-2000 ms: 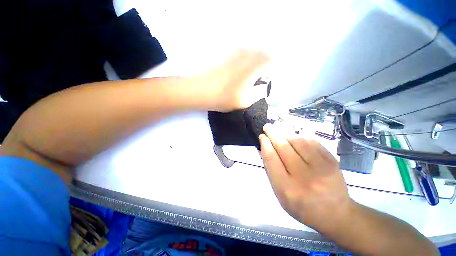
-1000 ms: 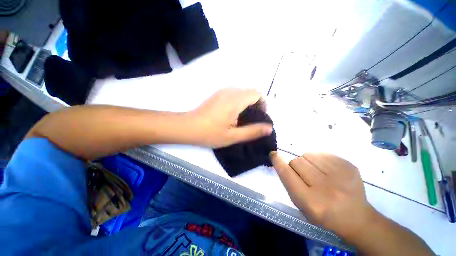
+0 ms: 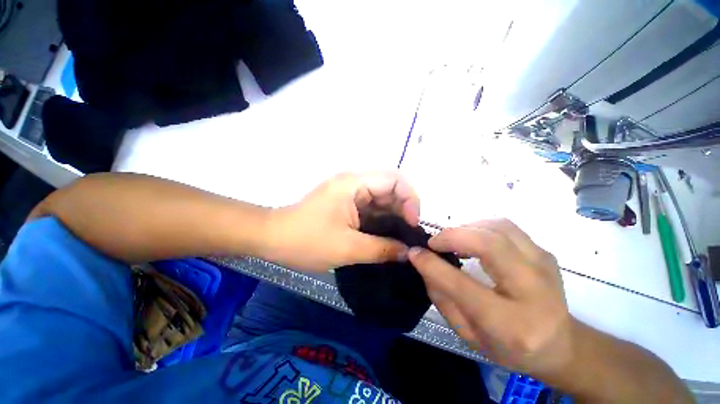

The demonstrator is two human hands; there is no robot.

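A small black rib cuff is held between both hands over the ruler-marked front edge of the table. My left hand grips its upper left part, with the thumb along the top and the fingers curled behind. My right hand pinches its upper right corner between thumb and forefinger. The fingertips of both hands nearly meet. The lower part of the cuff hangs over the table edge. The fingers hide part of its upper edge.
Black pieces lie heaped at the back left. The sewing machine's needle area is at the right. A green-handled tool and a blue-handled screwdriver lie beside it. A tan bundle and a blue crate are below the table.
The cuff has left the needle area and come towards me, now over the table's front edge. Both hands have closed together at its upper edge.
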